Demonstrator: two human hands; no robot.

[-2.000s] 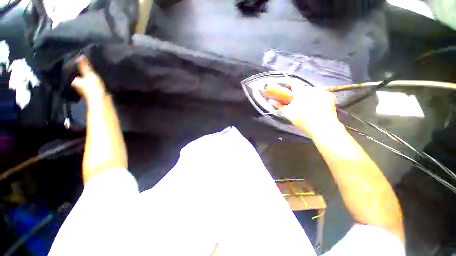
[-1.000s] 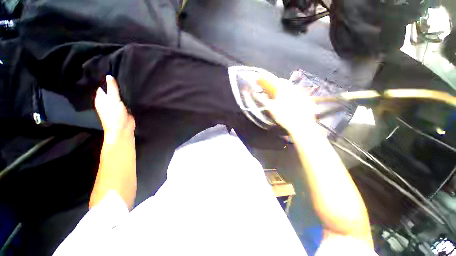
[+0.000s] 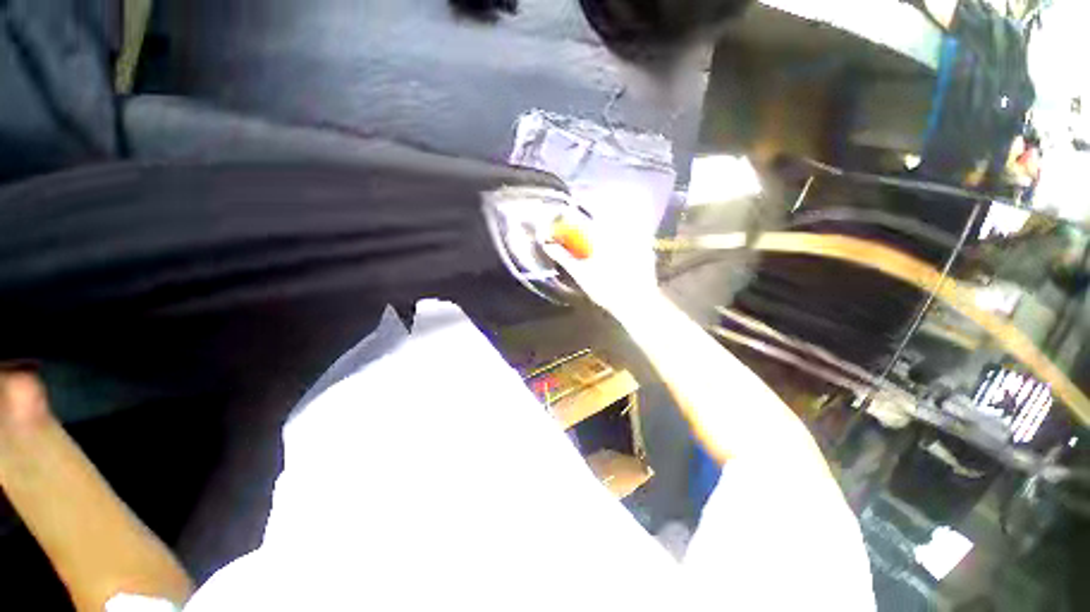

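Note:
A dark garment (image 3: 251,233) lies stretched in long folds across the pressing form from the left edge to the iron. The steam iron (image 3: 521,239), with a pale pointed body and orange handle, sits on the garment's right part. My right hand (image 3: 610,257) is closed on its handle. My left hand (image 3: 24,412) is at the lower left, blurred and near the picture's edge, by dark cloth; whether its fingers hold cloth cannot be told.
A folded grey cloth (image 3: 645,179) lies right of the iron. The yellow-tan hose (image 3: 825,245) runs right, above thin pale lines (image 3: 801,349). An open cardboard box (image 3: 598,401) is below the form. A rail with dark items stands at the right.
The view has swung to the right. My left hand has moved down and left, away from the middle of the garment. The garment now lies straighter. My right hand still holds the iron.

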